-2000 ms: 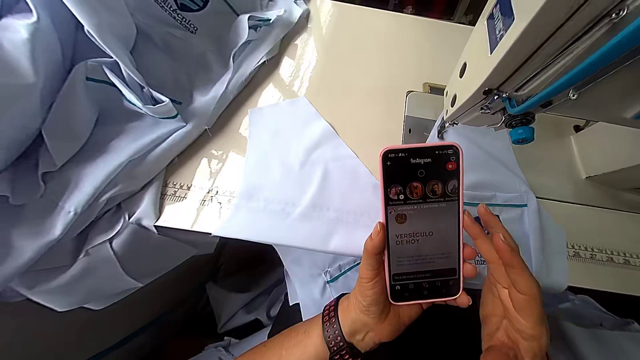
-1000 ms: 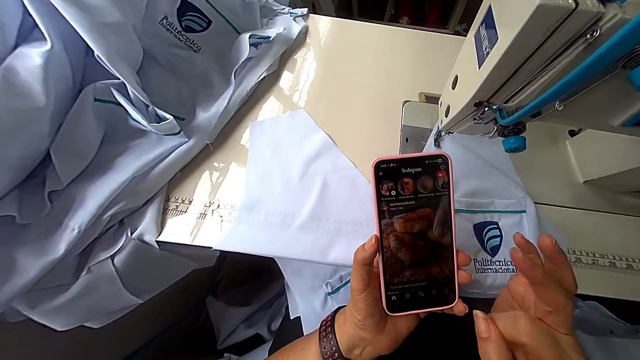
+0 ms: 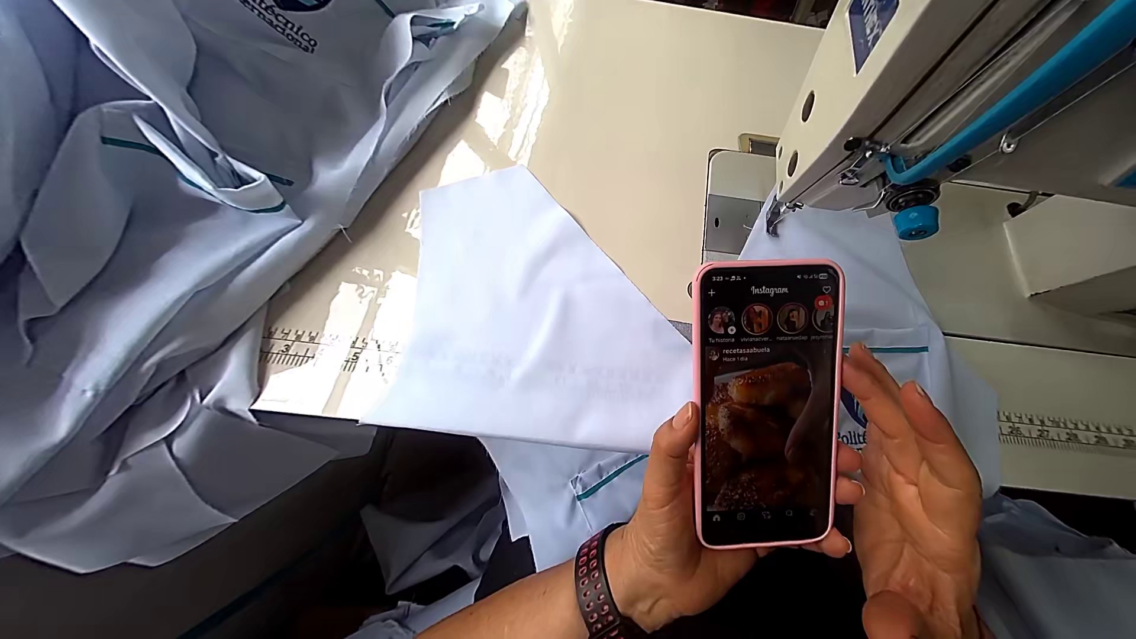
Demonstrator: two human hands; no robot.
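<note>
A smartphone in a pink case [image 3: 770, 426] is upright in my left hand [image 3: 679, 524], its lit screen showing an app with a food picture. Thumb and fingers wrap its lower sides, and a dark perforated wristband [image 3: 599, 586] circles the wrist. My right hand [image 3: 919, 488], palm turned up and fingers apart, is just right of the phone and holds nothing. Behind both hands lies a light blue fabric piece [image 3: 958, 390] with teal trim and an embroidered emblem, partly hidden. Its upper end is under the needle area of a sewing machine [image 3: 852, 169]. Another light fabric panel [image 3: 532, 311] lies left of the phone.
A large heap of light blue garments [image 3: 177, 311] with teal trim covers the left side and hangs over the edge of the sewing table [image 3: 657, 89]. Measuring tape scales [image 3: 1065, 432] run along the tabletop near its front edge. More fabric hangs below.
The phone's screen went from a post with text to a food picture. My right hand has moved from lower right of the phone to close beside it since one second ago.
</note>
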